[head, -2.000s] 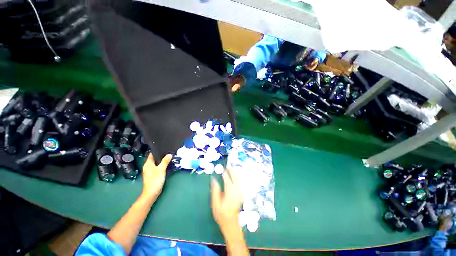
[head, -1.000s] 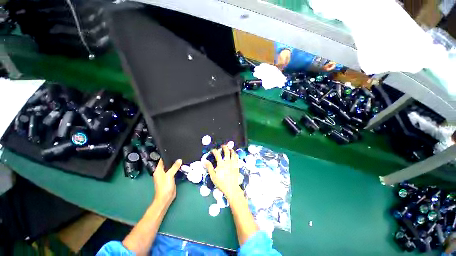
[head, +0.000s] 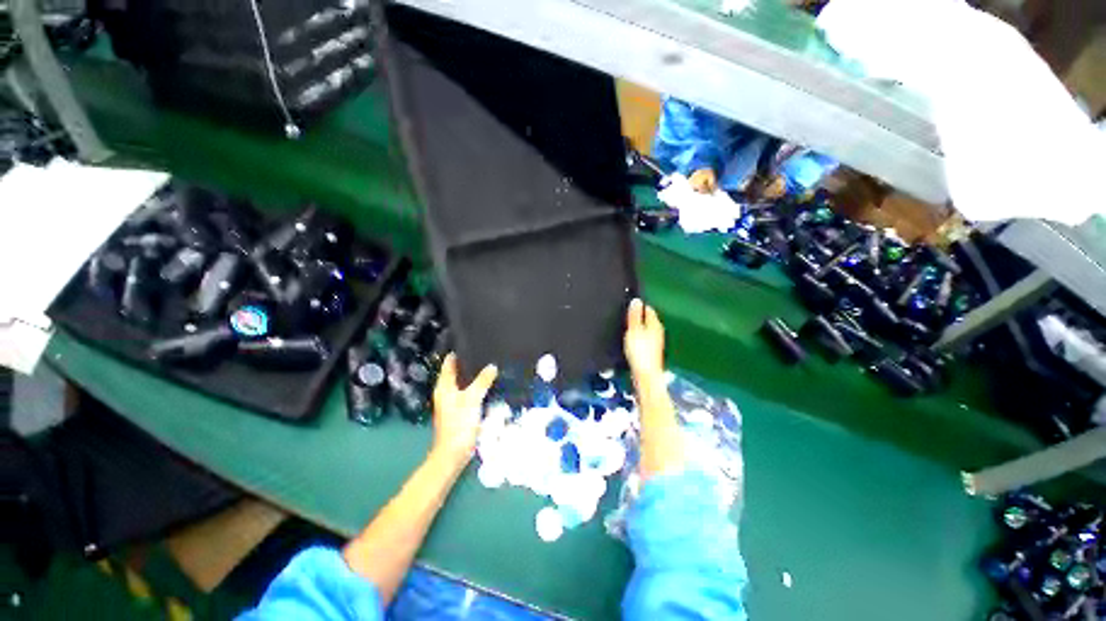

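Observation:
A black tray (head: 534, 285) with a raised divider lies tilted across the bench, its far part under the shelf. My left hand (head: 460, 406) grips its near left corner. My right hand (head: 646, 343) is at its right edge, with fingers on the rim. A loose heap of white and blue discs (head: 560, 451) lies at the tray's near edge and on the green bench between my forearms. A clear plastic bag (head: 725, 439) with discs lies partly under my right forearm.
Black cylinders (head: 218, 285) fill a tray at left, and several stand beside it (head: 386, 376). More cylinders lie behind the bench divider (head: 873, 291) and at right (head: 1053, 558). The metal shelf edge (head: 728, 85) crosses above. Another person's blue sleeves (head: 691, 134) show beyond.
My right hand has left the discs and moved up to the tray's right edge. More discs now lie on the bench in front of the tray. The whole view has shifted, with things appearing further right.

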